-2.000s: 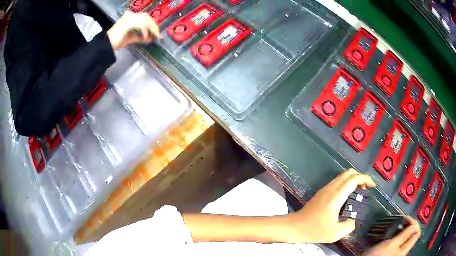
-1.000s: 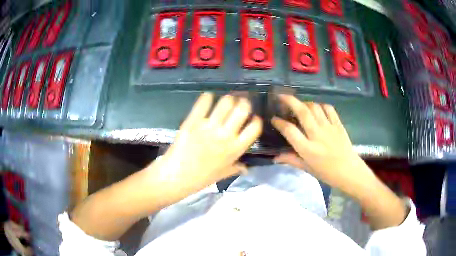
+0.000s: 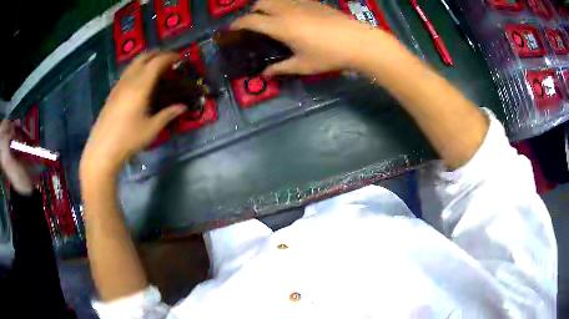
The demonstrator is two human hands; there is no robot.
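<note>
My left hand (image 3: 128,109) is over the left part of the clear tray, its fingers curled around a dark group of batteries (image 3: 178,90) above the red phones. My right hand (image 3: 306,34) is over the middle of the tray and holds another dark group of batteries (image 3: 252,53). Both groups are blurred, so single batteries cannot be told apart. Red phones (image 3: 256,92) lie face down in the pockets of the clear tray (image 3: 249,132). Several are partly hidden by my hands.
A slim red stick (image 3: 435,36) lies right of the tray. Stacked clear trays with red phones (image 3: 541,87) stand at the right. At the left edge, another person's hand (image 3: 14,159) is beside red phones (image 3: 59,196). The green mat's worn edge (image 3: 324,190) runs nearest me.
My hands have moved from the near bench edge up over the phone tray, carrying the dark batteries. The view has shifted and tilted.
</note>
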